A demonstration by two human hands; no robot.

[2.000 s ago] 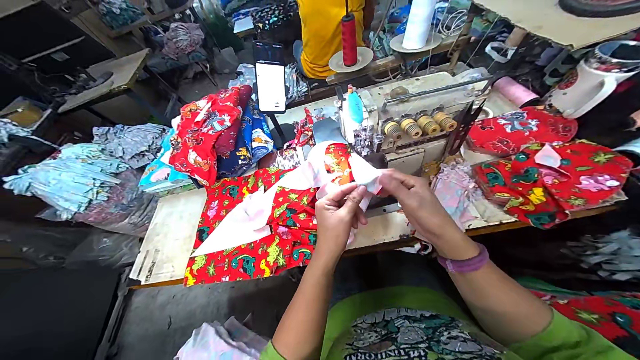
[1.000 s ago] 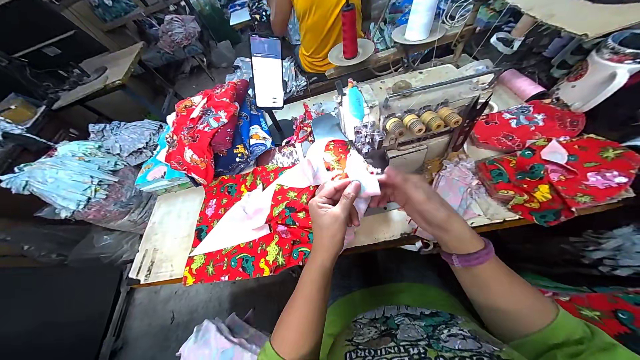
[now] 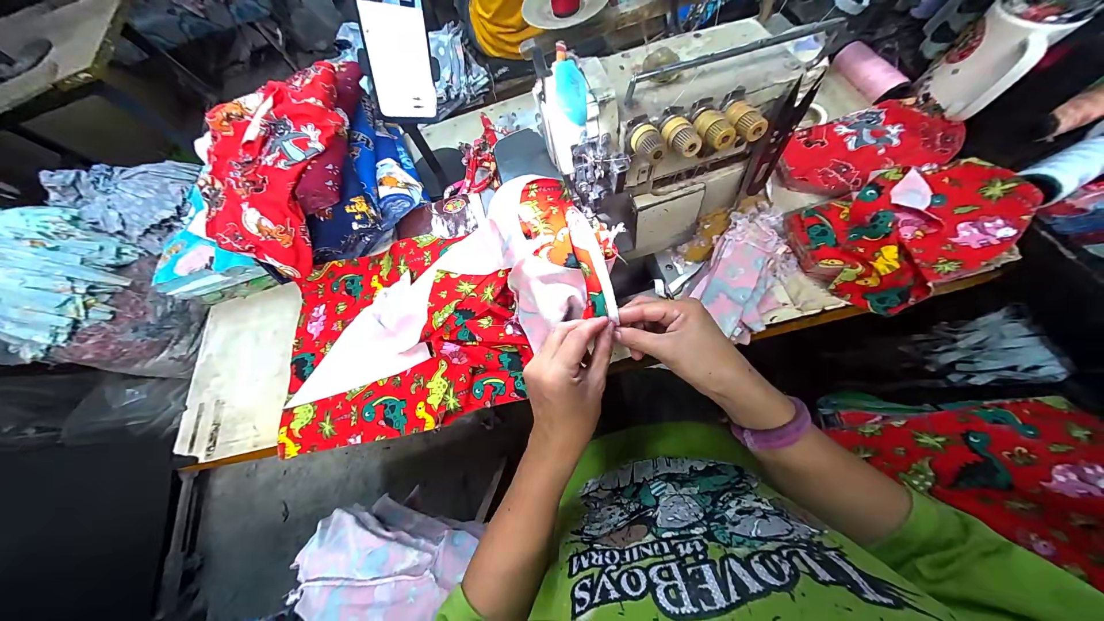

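Observation:
Red dinosaur-print fabric [image 3: 397, 410] with its pale underside showing lies across the table and rises in folds toward an overlock sewing machine [image 3: 681, 129]. My left hand [image 3: 565, 371] pinches the fabric's edge between thumb and fingers, just in front of the machine. Close beside it, my right hand [image 3: 677, 336], with a purple band on the wrist, pinches the same narrow edge; the fingertips of both hands nearly meet. The machine's needle and presser foot area [image 3: 599, 168] is behind the raised fabric, partly hidden by it.
Folded red and blue printed fabrics [image 3: 276, 164] are piled at the left, beside a phone [image 3: 398, 60] on a holder. Cut red pieces [image 3: 914, 224] and pastel scraps [image 3: 737, 272] lie right of the machine. A pink thread cone [image 3: 871, 73] stands behind. Bundled pale cloth [image 3: 388, 561] is below the table.
My right hand has come back in to the fabric edge beside my left hand, after being slightly apart one second ago. The folded edge now stands more upright between the hands and the machine.

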